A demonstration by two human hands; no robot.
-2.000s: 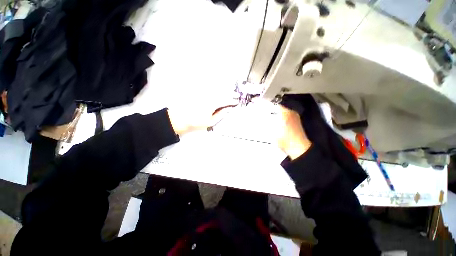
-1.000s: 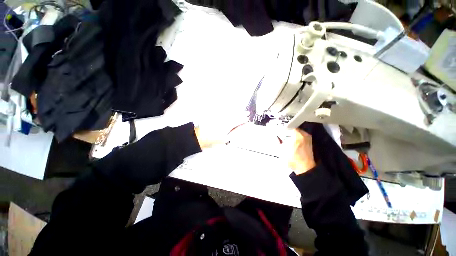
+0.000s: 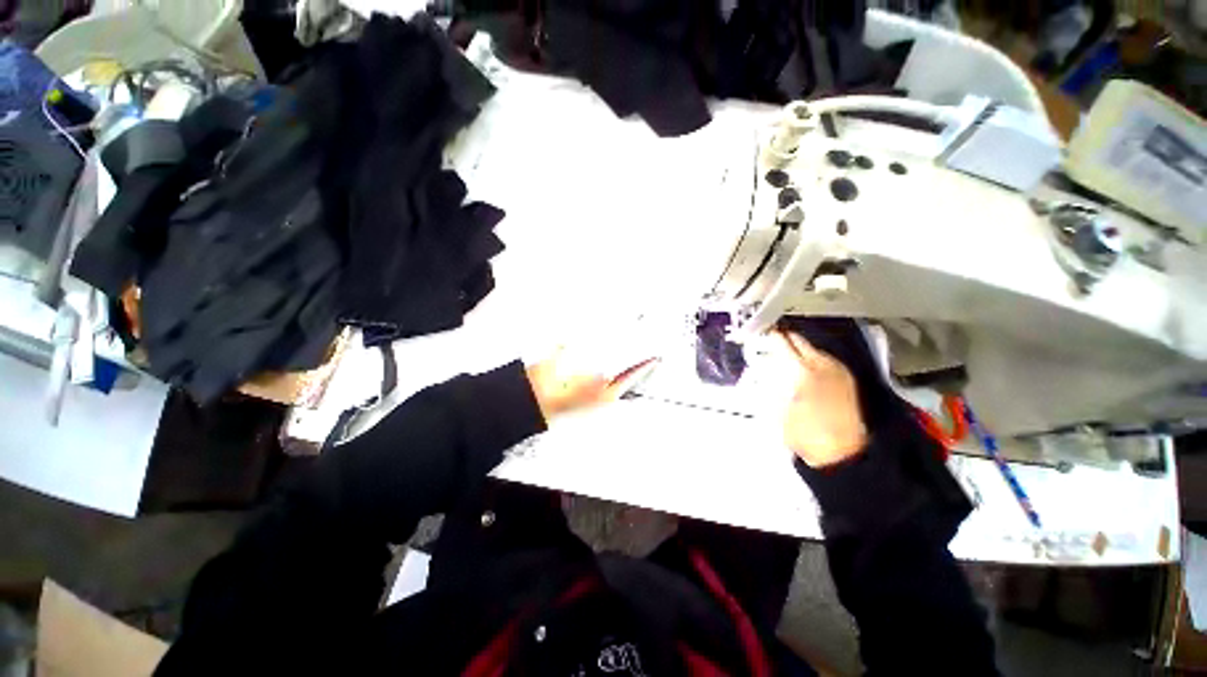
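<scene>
A small piece of dark cloth (image 3: 719, 349), purplish under the bright light, lies at the needle area (image 3: 744, 321) of the off-white sewing machine (image 3: 913, 238). My left hand (image 3: 572, 384) is left of it on the white table, with a thin dark reddish item at its fingertips; glare hides whether it grips it. My right hand (image 3: 823, 407) is just right of the needle area, fingers pointing towards it. Its fingertips are washed out, so its hold is unclear. More black cloth (image 3: 913, 443) lies under and beside my right wrist.
A big heap of black cut pieces (image 3: 265, 251) covers the table's left side. More black cloth (image 3: 649, 66) lies at the far edge. Orange-red scissor handles (image 3: 942, 421) and a blue pen (image 3: 1003, 463) lie under the machine arm. The table's near edge (image 3: 662, 496) crosses in front of me.
The purplish cloth now shows clearly at the needle area, where glare and thin dark edges showed before. My left hand sits slightly farther from the needle. The camera view has also shifted.
</scene>
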